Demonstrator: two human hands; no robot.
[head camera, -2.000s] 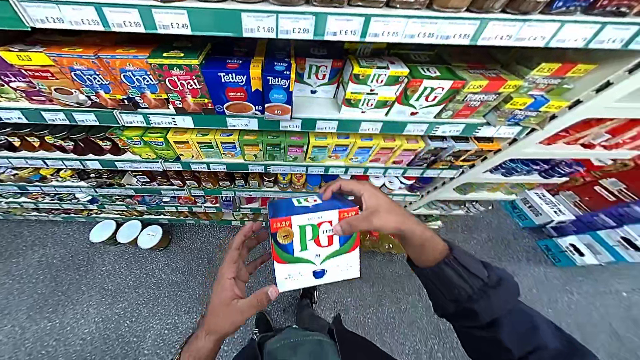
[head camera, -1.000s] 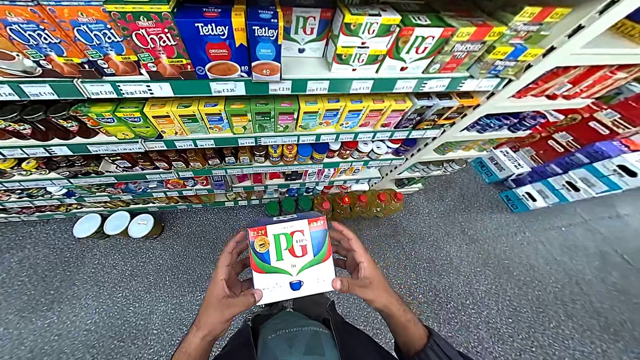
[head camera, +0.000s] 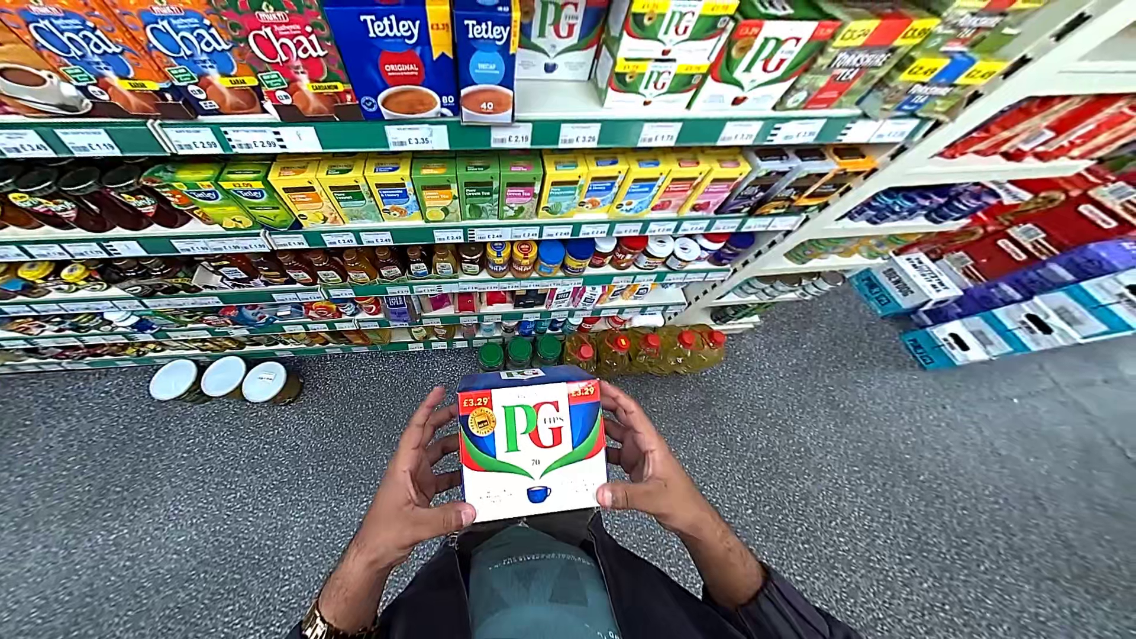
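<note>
A PG Tips tea box (head camera: 532, 448) is held upright between both palms, low in the middle of the view, its printed front facing me. My left hand (head camera: 422, 484) grips its left side, with the thumb at the lower front corner and the fingers spread along the edge. On the right side, my right hand (head camera: 652, 466) has its thumb near the lower front corner and its fingers behind the edge. Ahead on the upper shelf stand another PG Tips box (head camera: 557, 40), blue Tetley boxes (head camera: 395, 62) and green-and-white PG Tips boxes (head camera: 763, 53).
Shelves with a green price rail (head camera: 355, 135) run across the front. White-lidded tubs (head camera: 266, 382) stand on the grey speckled floor at left. Bottles of yellow oil with red caps (head camera: 652, 351) sit at the shelf foot. Blue-and-white cartons (head camera: 976, 342) lie at right.
My right hand has moved from the top of the tea box to its right side. My left hand now grips the left side, where two seconds ago its fingers were apart. The view has tilted down.
</note>
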